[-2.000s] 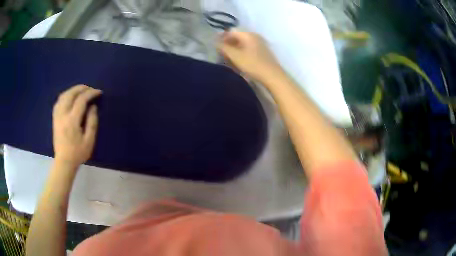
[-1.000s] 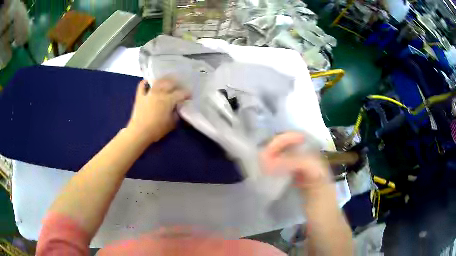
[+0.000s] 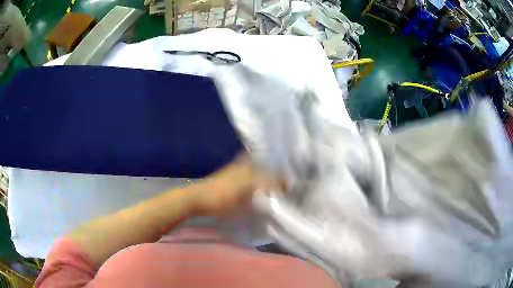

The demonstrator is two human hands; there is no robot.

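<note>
A pale grey-beige garment (image 3: pixel 337 180), blurred by motion, is spread in the air from the right end of the navy pressing form (image 3: pixel 118 121) out past the table's right side. My left hand (image 3: pixel 261 177) is at the garment's left part, blurred and partly covered by the cloth, with fingers closed on it. My right hand is not visible; the cloth fills the right side. Dark scissors (image 3: pixel 224 57) lie on the white table cover (image 3: pixel 270 53) behind the form.
A long grey-green board (image 3: pixel 107 35) stands at the back left, near a brown stool (image 3: pixel 70 31). A pile of pale pieces (image 3: pixel 304 22) lies beyond the table. Yellow metal bars (image 3: pixel 360 64) and a yellow hose (image 3: pixel 419 86) are at the right.
The garment has moved right and spread out, off most of the form. My left hand has moved right with it. My right hand has gone from sight. The scissors are now uncovered.
</note>
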